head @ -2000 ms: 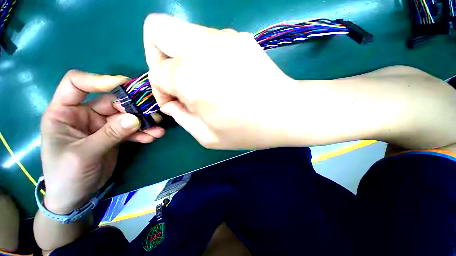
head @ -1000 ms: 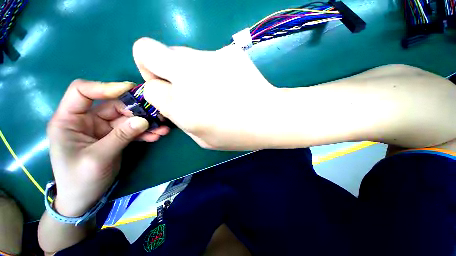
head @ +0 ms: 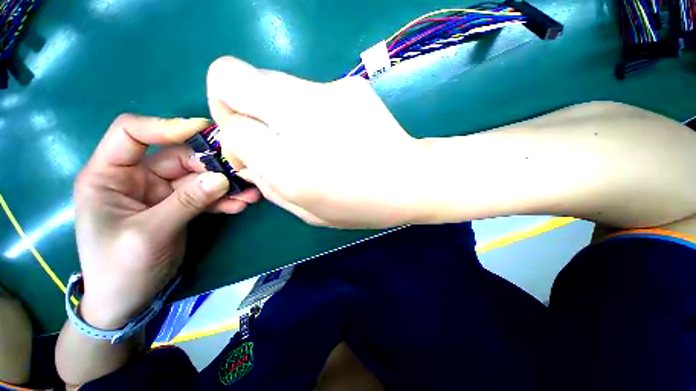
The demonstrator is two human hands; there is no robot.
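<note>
My left hand holds a black connector housing between thumb and fingers. My right hand is over the wire side of the housing, its fingertips at the wires; whether it pinches a single wire is hidden. The multicoloured wire harness runs from under my right hand to the upper right, with a white label around it. The black far-end connector lies on the table at its other end.
Other harnesses lie on the green table at the top right and top left. A yellow line marks the left side. Part of another person's arm shows at the lower left edge.
Since the first frame, my right hand has moved down and slightly left, uncovering the label. My left hand and the housing have shifted slightly right. The harness's far end has moved up.
</note>
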